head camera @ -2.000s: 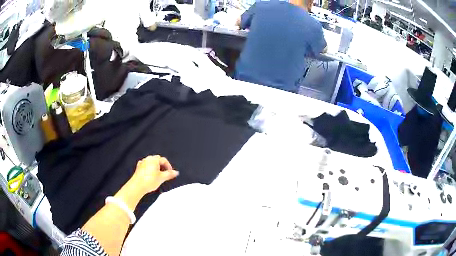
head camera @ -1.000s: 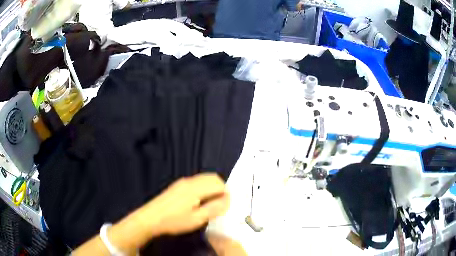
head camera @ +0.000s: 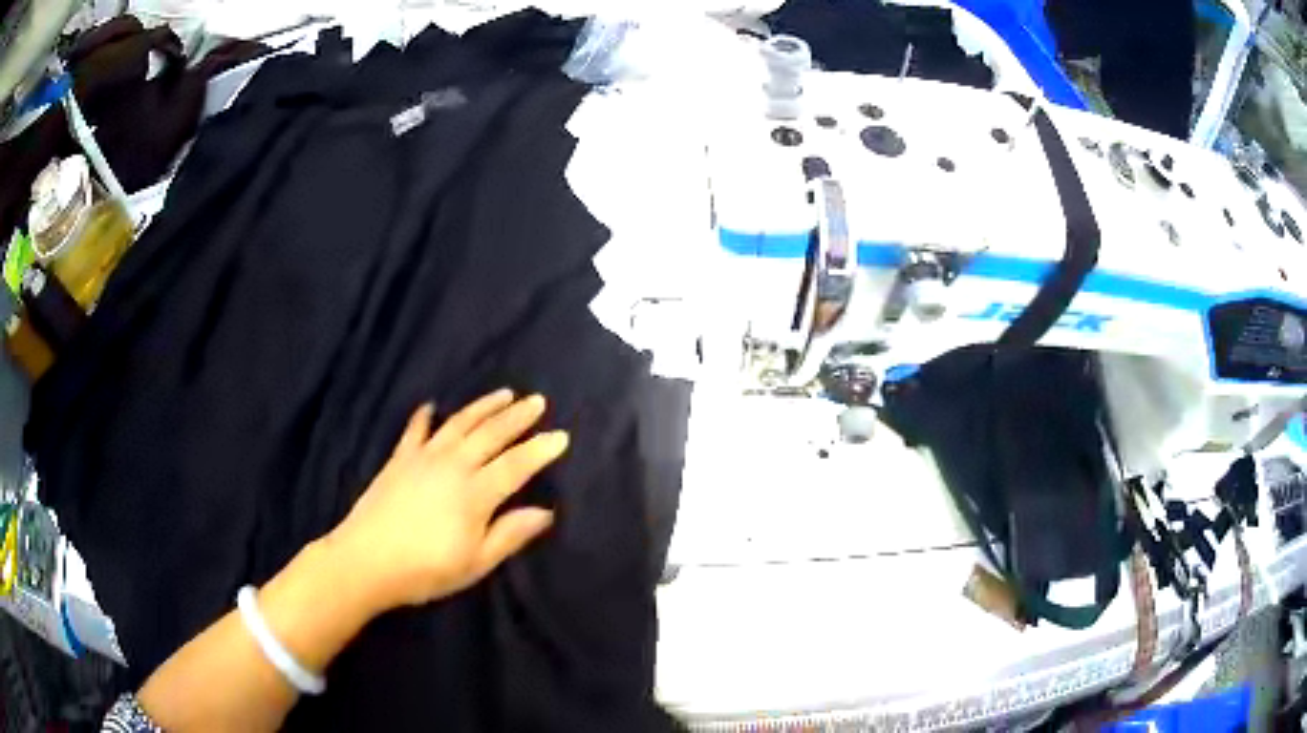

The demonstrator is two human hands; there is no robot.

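A large black garment body (head camera: pixel 316 329) lies spread on the white table left of the sewing machine head (head camera: pixel 946 186). A small white label (head camera: pixel 409 118) shows near its far end. My left hand (head camera: pixel 444 508) lies on the cloth, palm down with fingers spread, pointing toward the machine; a white bangle is on the wrist. The cloth's right edge lies left of the needle area (head camera: pixel 781 365), and no cloth shows under the needle. My right hand is not in view.
A black strap (head camera: pixel 1068 215) with a black pouch (head camera: pixel 1025 458) hangs over the machine arm. A ruler strip (head camera: pixel 889 705) runs along the near edge. Fabric scraps (head camera: pixel 1197 516) lie at right. A yellowish jar (head camera: pixel 86 251) stands at left. Black cloth (head camera: pixel 889 40) lies behind the machine.
The view has tilted down toward the table. The cloth has been spread flatter and nearer. My left hand has opened onto it. The other hand, partly seen at the bottom edge a second ago, is gone.
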